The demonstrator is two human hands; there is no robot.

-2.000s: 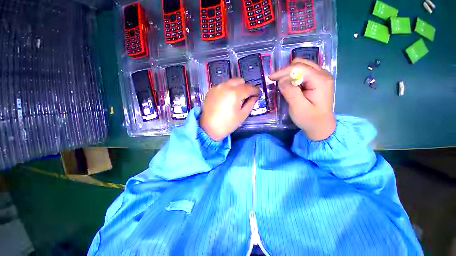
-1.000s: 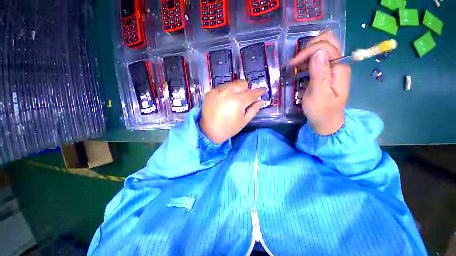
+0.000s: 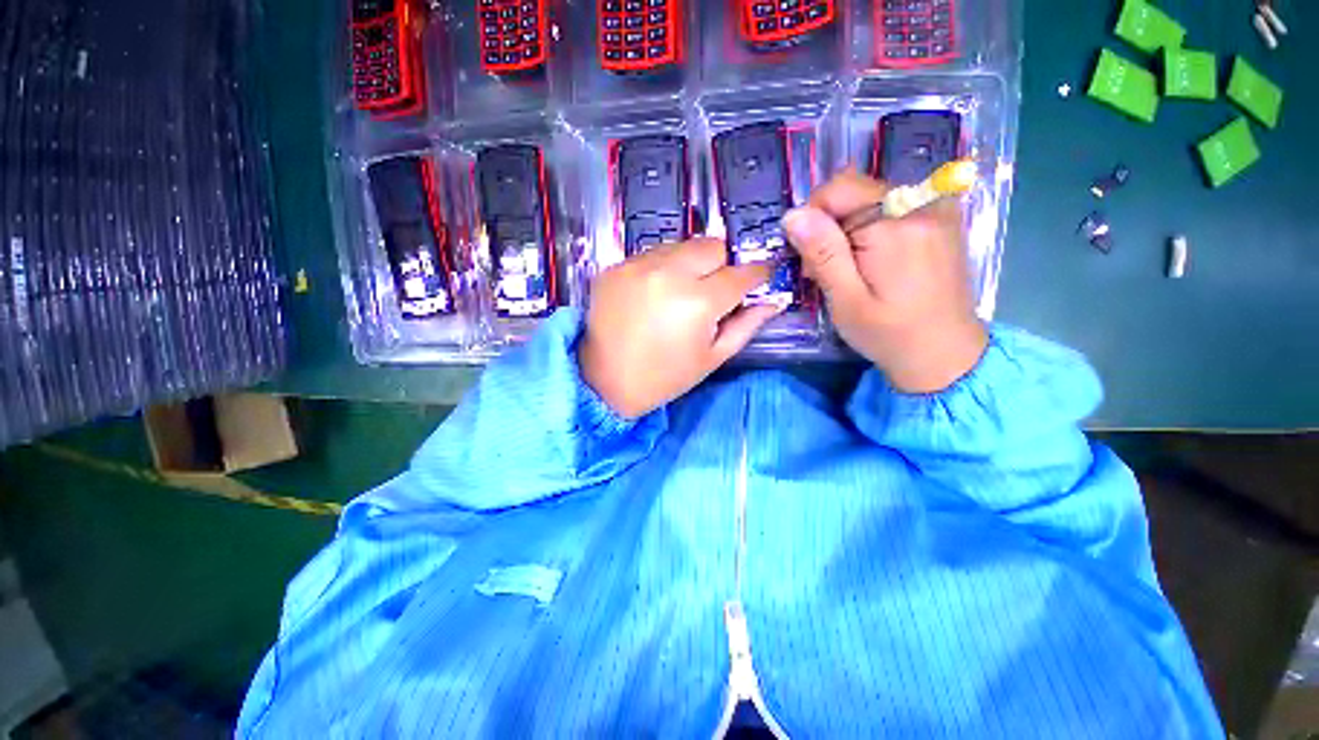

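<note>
A clear blister tray (image 3: 557, 351) holds phones in two rows. The near row lies face down, with black backs and silvery lower parts. My left hand (image 3: 658, 321) rests over the tray, its fingers on the lower end of the fourth phone (image 3: 752, 171) from the left. My right hand (image 3: 893, 282) grips a thin tool (image 3: 929, 190) with a whitish-yellow wrapped end, like a pen, at the right edge of that phone. The tool's tip is hidden by my fingers. My left fingers press on the phone in its pocket.
Red keypad phones (image 3: 639, 32) fill the far row. Stacked ridged clear trays (image 3: 130, 217) stand at left. Green pieces (image 3: 1189, 74), tiny dark bits (image 3: 1095, 231) and a small white cylinder (image 3: 1177, 257) lie at right. An open brown carton (image 3: 261, 432) stands below the bench at left.
My right hand has moved from over the fifth pocket back left to the fourth phone, with the tool. My left hand stays at that phone's lower end. The view has shifted slightly.
</note>
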